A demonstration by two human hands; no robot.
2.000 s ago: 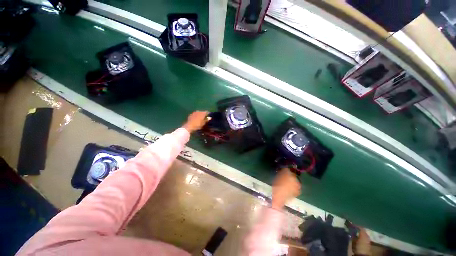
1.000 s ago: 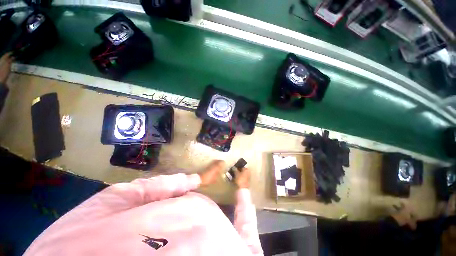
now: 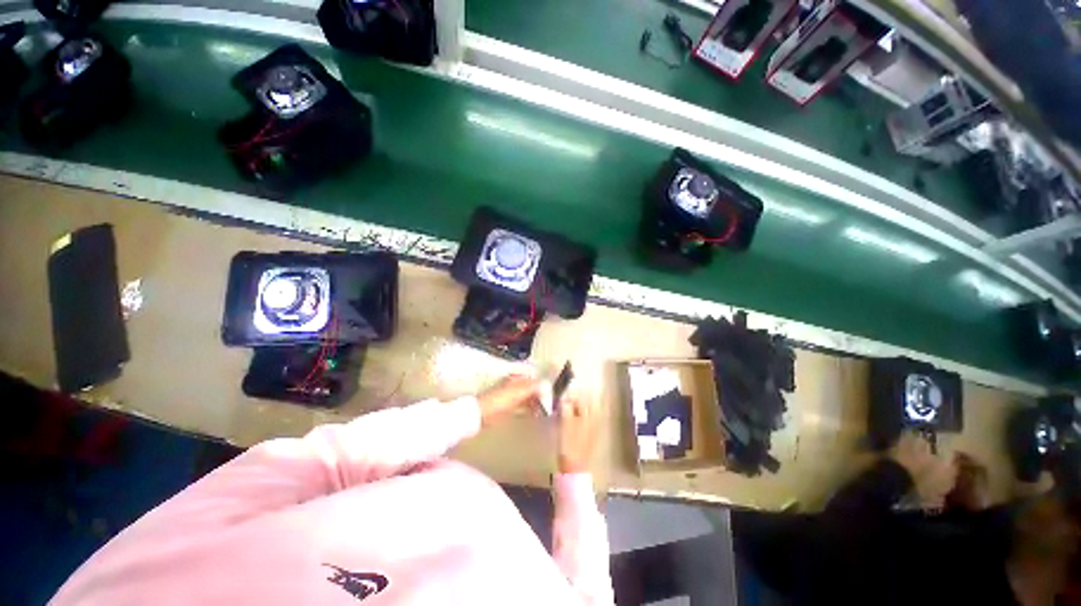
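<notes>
A small black foam pad is between my hands above the bench, with a white piece of backing at its left edge. My left hand has its fingertips closed at the white backing. My right hand is blurred and pinches the pad from below. Just beyond is an opened speaker unit, with its silver speaker driver in the larger black housing and red wires running to the smaller rear housing half. Another opened unit, with its speaker driver showing, lies to the left.
A carton tray with white and black pads stands right of my hands, beside heaped foam strips. A long black panel lies far left. The green conveyor belt carries more units. Another person's hands work at a unit far right.
My hands have left the units at the belt, and one unit now lies on the bench. Since one second ago, my left hand has closed in on the pad's white side.
</notes>
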